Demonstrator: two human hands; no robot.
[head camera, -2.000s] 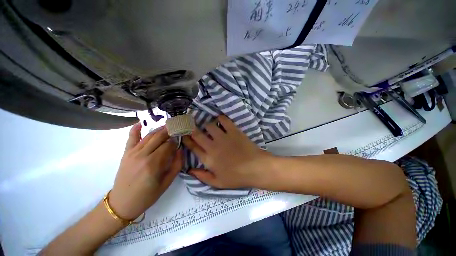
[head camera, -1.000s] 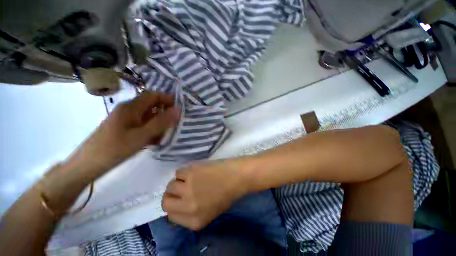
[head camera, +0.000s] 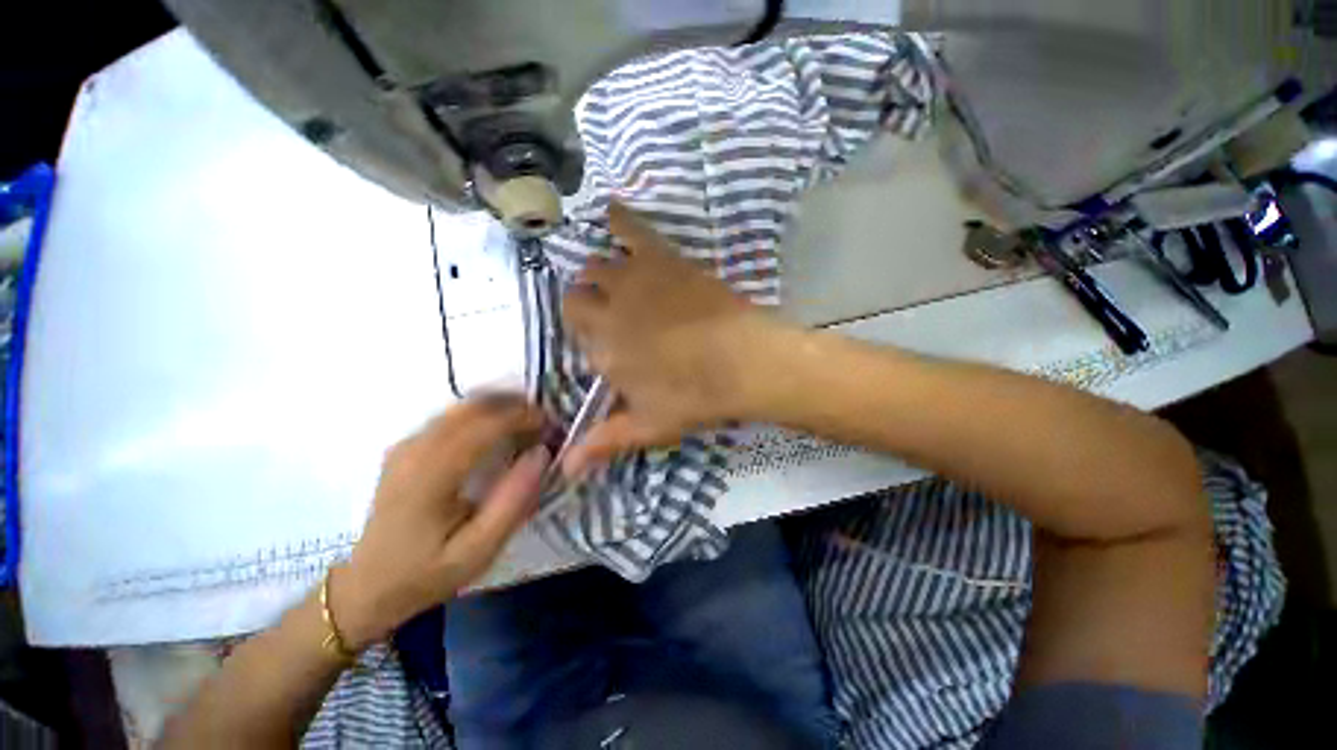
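Note:
A grey-and-white striped garment piece lies on the white bed, with a narrow folded strip running from under the presser foot towards me. My left hand, slightly blurred, pinches the strip's near end between thumb and fingers. My right hand is on the cloth right of the needle area, its fingers gripping the strip's side. A thin pale, straight thing shows between my hands; I cannot tell what it is. The cloth's near end hangs at the table edge.
The cream sewing machine head spans the top, with a ribbed cream knob above the foot. Black-handled snips and dark loop handles lie at right. A ruler scale follows the table's front edge. More striped cloth covers my lap.
My right hand has moved from the table's front edge up onto the cloth. My left hand has moved from near the needle to the strip's near end. The cloth has straightened, and the view has shifted.

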